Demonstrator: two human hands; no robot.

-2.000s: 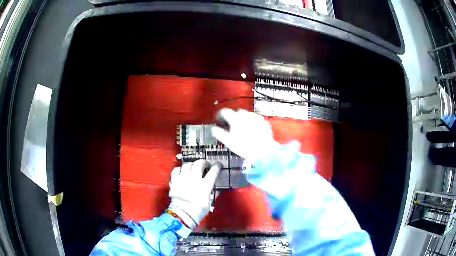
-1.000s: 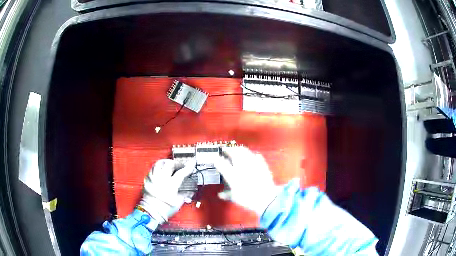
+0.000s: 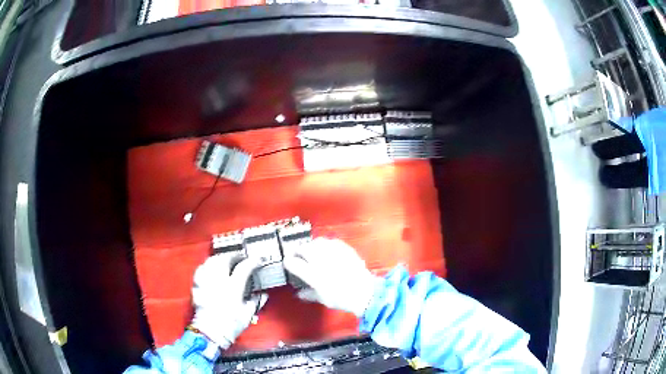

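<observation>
My left hand (image 3: 223, 292) and my right hand (image 3: 328, 276), both in white gloves, hold a side-by-side group of medium heatsink assemblies (image 3: 267, 264) between them, over the red liner sheet (image 3: 365, 201). Their component legs point away from me. My fingers hide the outer parts. One separate heatsink (image 3: 224, 162) lies tilted at the liner's far left, with a thin black lead ending in a small white connector (image 3: 188, 218). More heatsinks (image 3: 343, 146) lie in a row at the far right, with a dark lead across them.
The deep black tote (image 3: 539, 219) surrounds the liner. More heatsinks (image 3: 307, 361) lie along its near edge. Another tote (image 3: 467, 20) adjoins beyond, with a red liner and silver parts. At the right are metal frames (image 3: 624, 256) and a person's blue sleeve and dark shoes.
Since one second ago the view has shifted, moving the tote left in the picture. Both hands remain on the heatsink group. Two seconds ago the single heatsink was not at the liner's far left.
</observation>
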